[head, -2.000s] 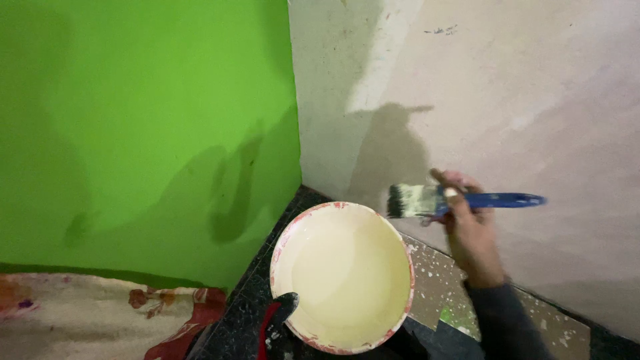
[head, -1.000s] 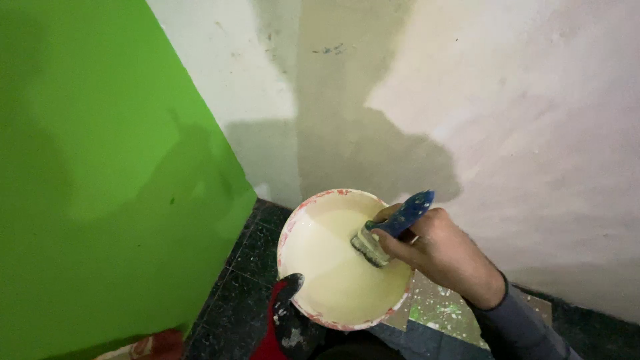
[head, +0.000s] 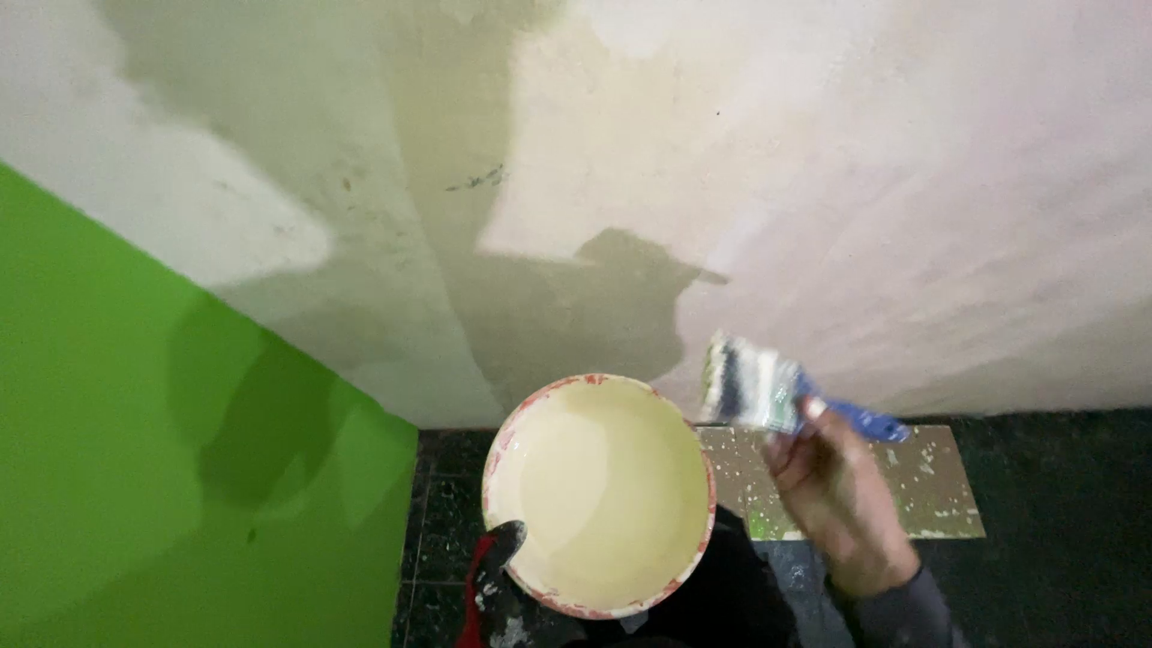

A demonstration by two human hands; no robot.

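A flat paintbrush with a blue handle [head: 864,419] is in my right hand [head: 832,490], its paint-coated bristles [head: 725,382] pointing left, near the wall and above the bucket's right side. A round bucket [head: 706,504] of pale cream paint [head: 612,486], its rim smeared with red, is at the lower middle. My left hand [head: 504,576], in a black and red glove spotted with paint, grips the bucket's lower left rim; its thumb lies over the edge and the other fingers are hidden.
A pale, patchy wall [head: 810,180] spans the top, bearing shadows. It meets a bright green wall [head: 135,432] at the left. Below are dark floor tiles [head: 450,504] and a paint-spattered brown board [head: 936,486] along the wall's foot.
The brush was down in the paint one second ago; my right hand has lifted it out and to the right. The view has turned toward the pale wall.
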